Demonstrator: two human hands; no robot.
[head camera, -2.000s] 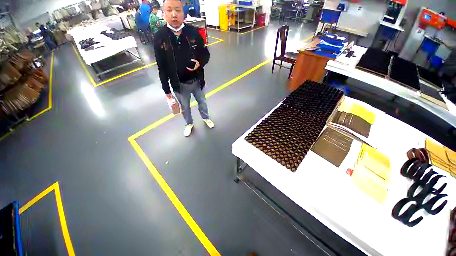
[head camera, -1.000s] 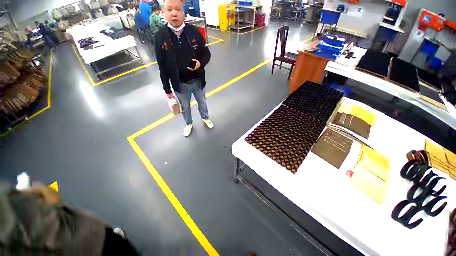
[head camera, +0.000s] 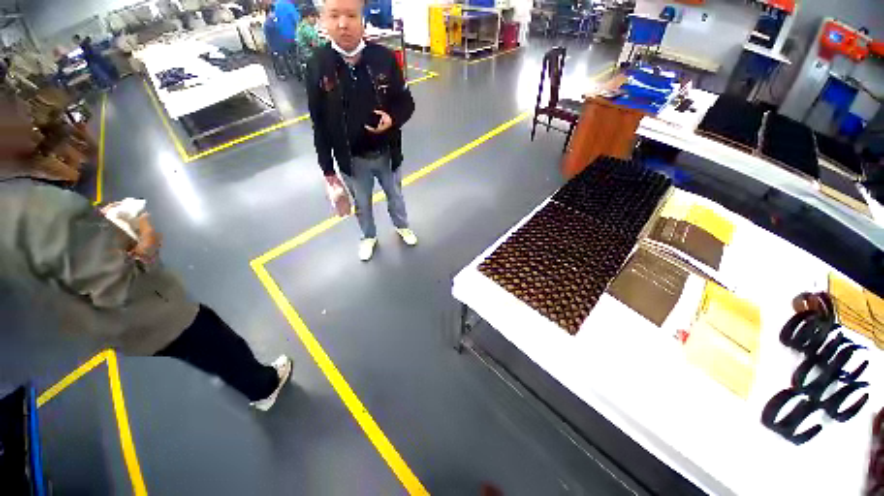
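Observation:
Neither of my hands can be made out. A small reddish-brown blur shows at the bottom edge; I cannot tell what it is. Nearest me on the right is a white-topped table (head camera: 620, 392). Dense rows of coiled belts or straps (head camera: 572, 252), brown in front and black behind, lie on its left end. Beside them lie dark flat pieces (head camera: 651, 286) and tan flat pieces (head camera: 722, 334). Loose black loops (head camera: 797, 415) lie toward the right end.
A person in a dark jacket (head camera: 359, 116) stands ahead, facing me. Another person in a grey-brown jacket (head camera: 87, 262) is at the left, holding something white (head camera: 126, 211). Yellow floor lines (head camera: 330, 373) cross the grey floor. A chair (head camera: 551, 92) stands by a wooden desk (head camera: 593, 136).
The person in the grey-brown jacket was absent at first, then a blur at the lower left, and now is further forward at the left, mid-stride. The table goods have not moved.

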